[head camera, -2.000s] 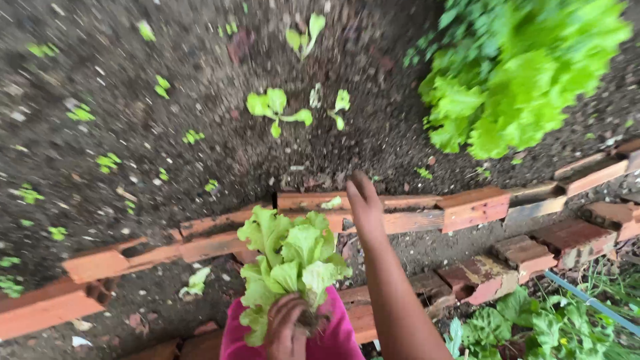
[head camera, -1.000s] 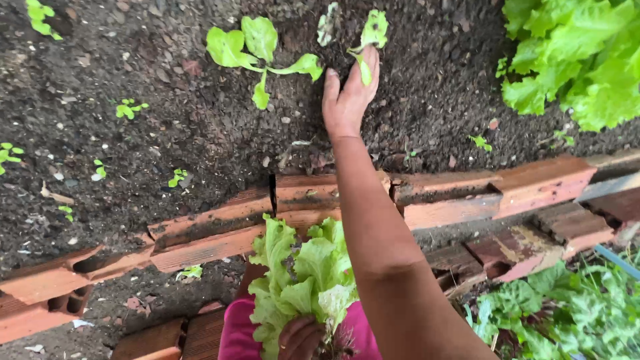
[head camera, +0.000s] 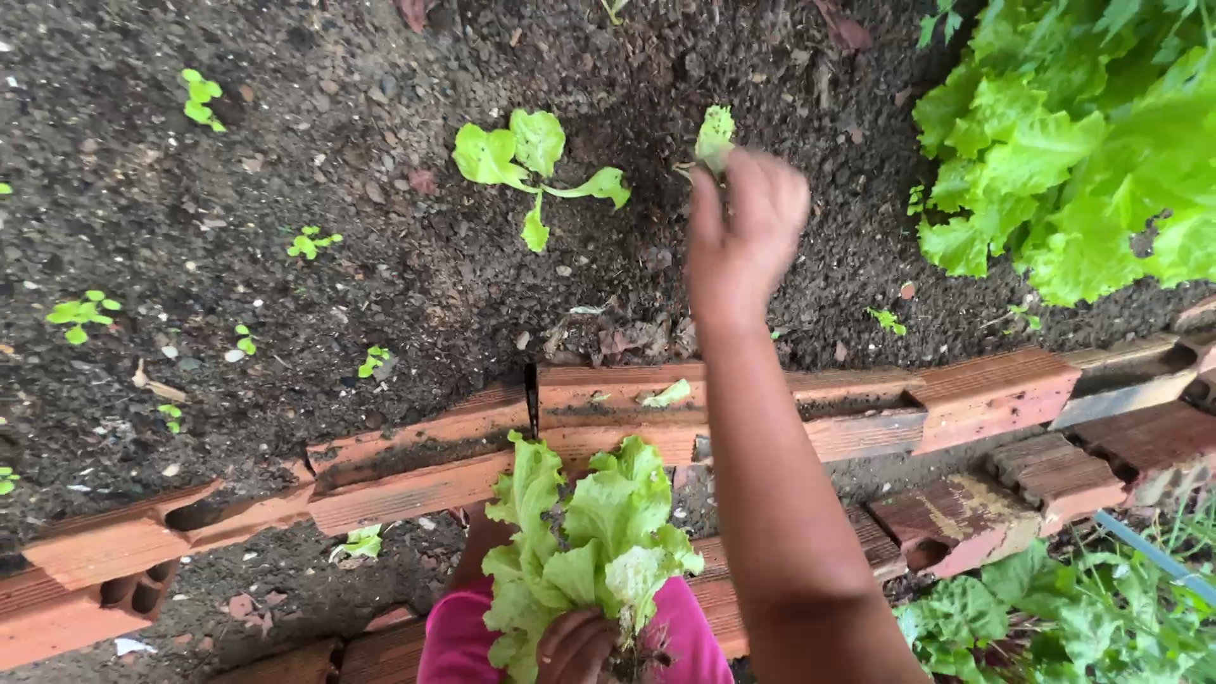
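My left hand (head camera: 577, 649), at the bottom centre, is closed around the base of a bunch of lettuce seedlings (head camera: 589, 551); their soil-covered roots hang out on its right. My right hand (head camera: 750, 214) reaches over the garden bed with its fingers at a small lettuce seedling (head camera: 714, 133); the fingertips are blurred and partly hidden, so its hold on the plant is unclear. Left of that hand, a lettuce seedling (head camera: 534, 166) with spread leaves stands in the dark soil (head camera: 408, 237).
Hollow clay bricks (head camera: 993, 394) edge the bed, with a second brick row (head camera: 959, 518) nearer me. Large leafy lettuce (head camera: 1073, 152) grows at the right, small sprouts (head camera: 81, 315) at the left. A torn leaf (head camera: 667, 393) lies on the bricks. Green plants (head camera: 1026, 598) fill the lower right.
My right hand has moved from near the brick edging out to the small seedling in the bed. My left hand keeps its hold on the lettuce bunch.
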